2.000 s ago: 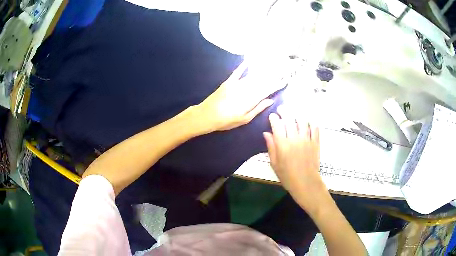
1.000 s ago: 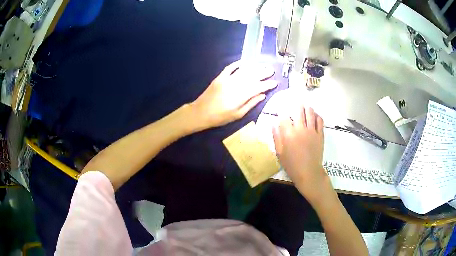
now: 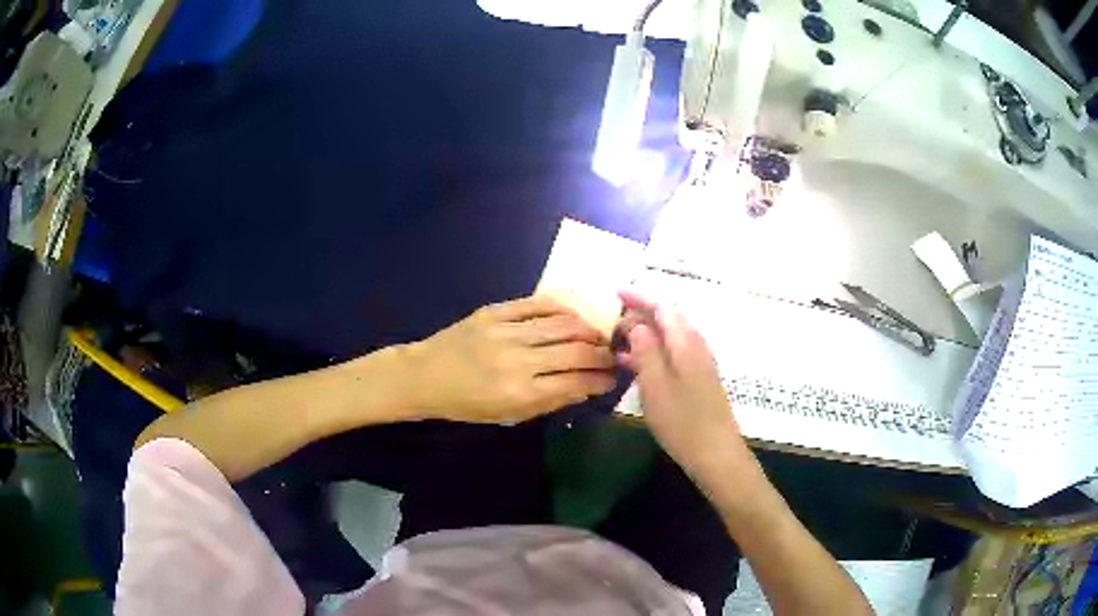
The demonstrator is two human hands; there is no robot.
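Note:
A wide dark navy fabric panel [image 3: 349, 157] lies over the left of the table and reaches the needle area under the glaring lamp [image 3: 623, 120]. My left hand [image 3: 512, 361] lies on the navy fabric near the table's front edge, its fingers over a yellow-tan ticket [image 3: 590, 271]. My right hand [image 3: 674, 373] is beside it, thumb and fingers close together at the ticket's right corner, on a small dark bit of cloth. What exactly the fingertips pinch is partly hidden. The white sewing machine head [image 3: 891, 120] stands at the right.
Thread snips [image 3: 889, 319] and a small white piece [image 3: 942, 267] lie on the machine bed. A printed paper sheet [image 3: 1035, 373] is at the right edge. A yellow rail [image 3: 120, 369] is at the left. Fine scale marks [image 3: 843, 413] run along the table's front.
My left hand has moved down and back from the needle area onto the ticket. The ticket has moved up and turned. My right hand has shifted left, and its fingers have closed in beside my left hand.

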